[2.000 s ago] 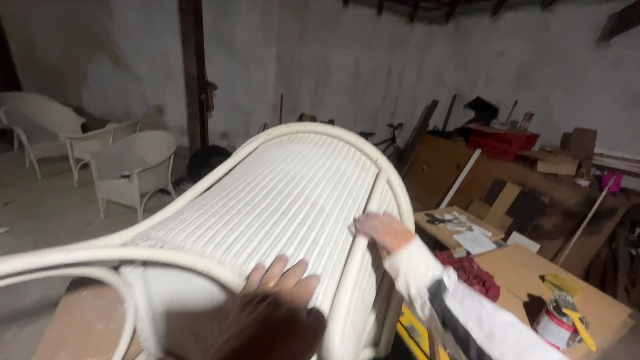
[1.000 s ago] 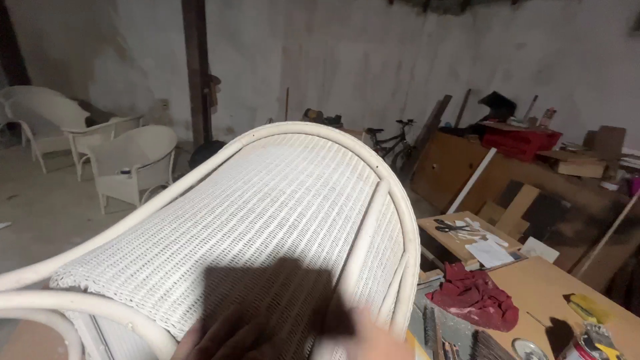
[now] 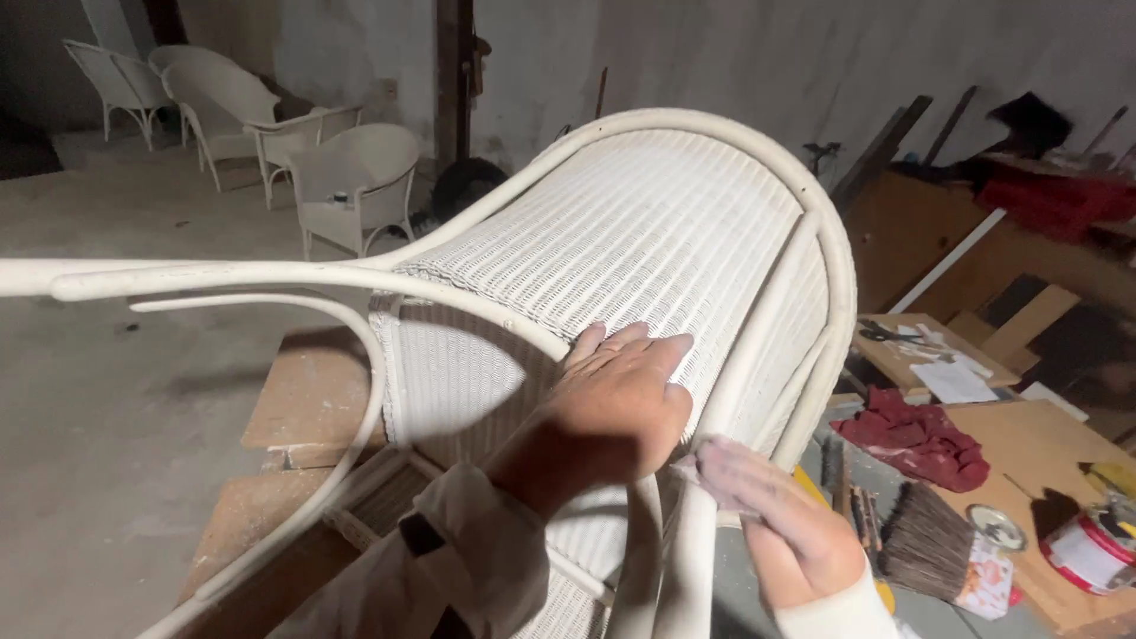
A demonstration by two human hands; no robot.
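A white wicker chair (image 3: 639, 222) with rounded pole framing lies tipped over in front of me. My left hand (image 3: 626, 395) rests palm down on the woven surface, fingers spread, near the end of a curved pole. To its right, my right hand (image 3: 781, 515) wraps its fingers on a straight white frame pole (image 3: 692, 559). Between those fingers and the pole shows a small thin pinkish sheet (image 3: 697, 475), perhaps sandpaper. My left forearm crosses over the lower part of the chair and hides some of it.
Wooden boards (image 3: 311, 390) lie under the chair at left. At right are a red cloth (image 3: 914, 439), a wide brush (image 3: 927, 541), a red-rimmed can (image 3: 1087, 550) and a board with scissors (image 3: 887, 333). More pale chairs (image 3: 355, 177) stand at back left.
My right hand has moved down the chair from high on its right-hand pole, where it was two seconds ago. The view has turned; the chair's curved poles show more at left.
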